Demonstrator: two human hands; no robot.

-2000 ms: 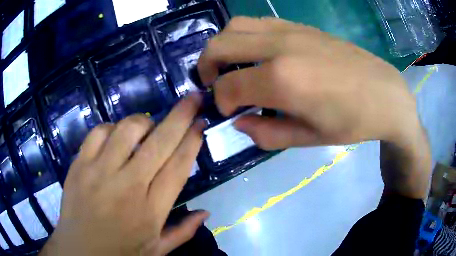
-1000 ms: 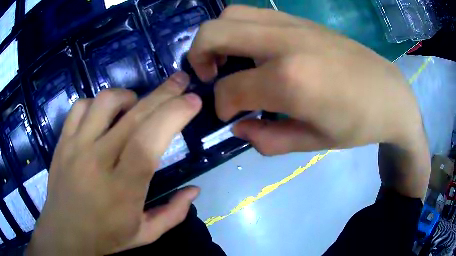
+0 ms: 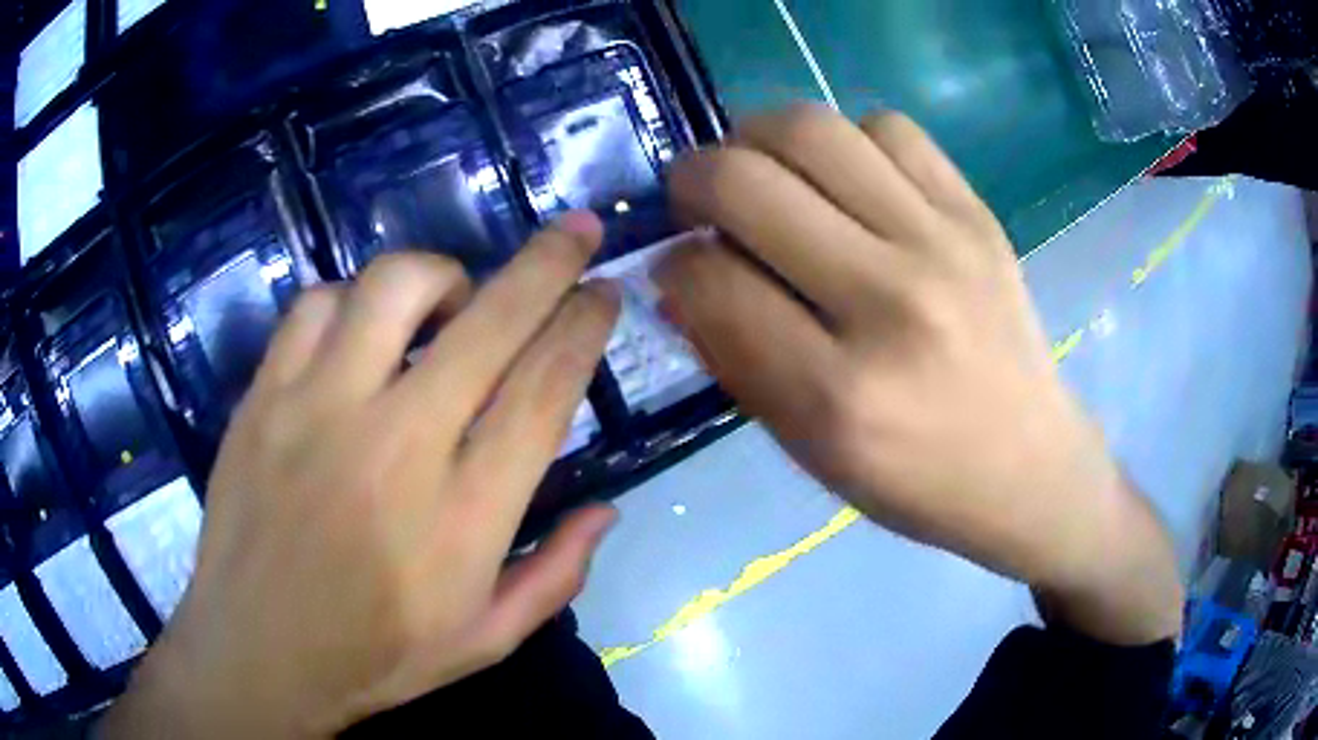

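Observation:
A dark phone front housing [image 3: 586, 138] lies in a pocket of the black blister tray [image 3: 470, 72], its shiny window in the upper half. A yellow dot [image 3: 623, 207] shows below the window. A white keypad back [image 3: 658, 354] fills the visible lower part of the housing. My left hand [image 3: 383, 477] is spread over the tray, index and middle fingertips at the left edge of this housing, holding nothing visible. My right hand [image 3: 882, 333] is curled over the housing's right side, fingertips at the keypad's upper edge; whether it holds anything is hidden.
More housings lie in pockets to the left, several with white keypad backs [image 3: 152, 549]. A green mat [image 3: 925, 72] extends beyond the tray. A clear blister tray [image 3: 1142, 65] is at the upper right. Pale floor with a yellow line [image 3: 766, 571] and a blue object [image 3: 1211, 658] are below.
My right hand has turned and moved lower, uncovering the window and yellow dot. The white keypad back shows more fully. My left hand has shifted slightly right.

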